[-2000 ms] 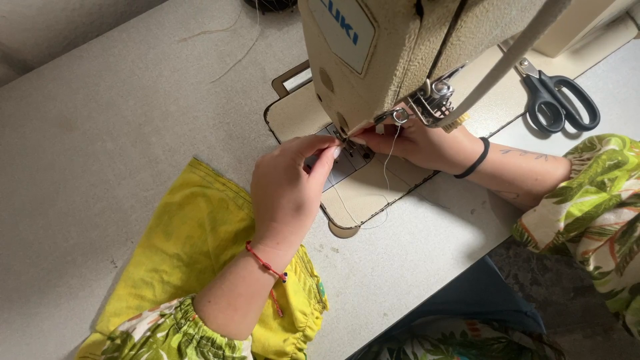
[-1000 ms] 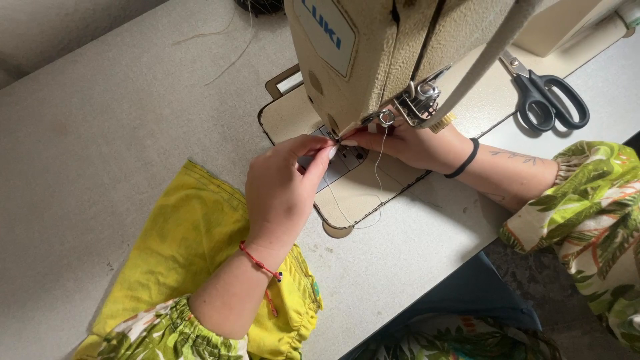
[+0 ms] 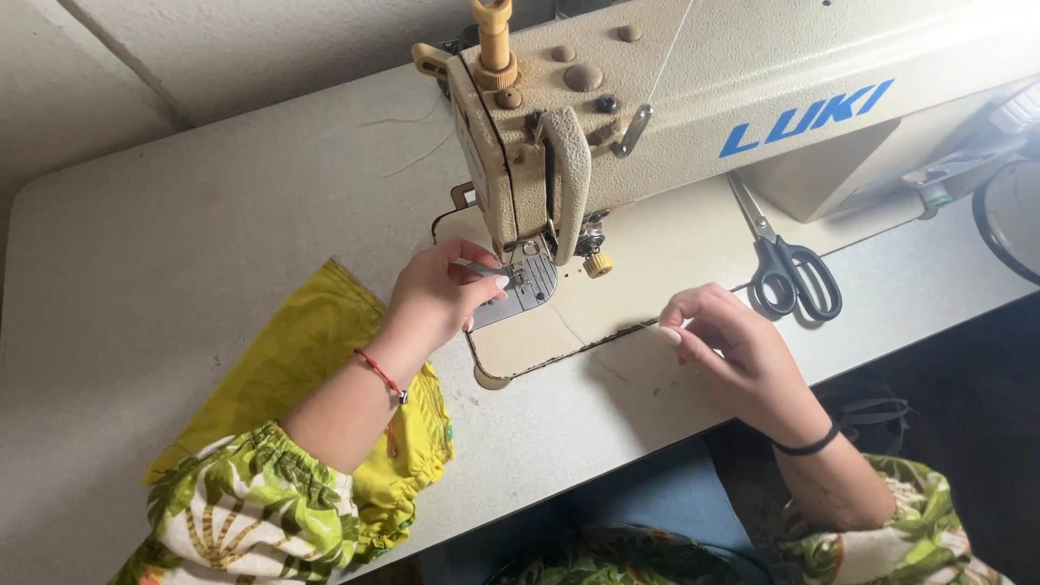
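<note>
My left hand is at the presser foot of a beige Luki sewing machine, with a small grey metal tool, perhaps tweezers, between thumb and fingers. Over the front edge of the machine bed, my right hand has thumb and forefinger pinched together, seemingly on a fine thread. A loose light thread trails across the bed onto the table. Gathered yellow fabric lies under and beside my left forearm.
Black-handled scissors lie on the right of the bed, blades toward the machine arm. Loose threads lie behind the machine head on the grey table. A yellow-knobbed tension dial sticks out above the bed.
My right hand has moved from the needle area toward me and to the right. A grey tool now shows in my left hand, which stays near the needle. The view has shifted, showing more machine.
</note>
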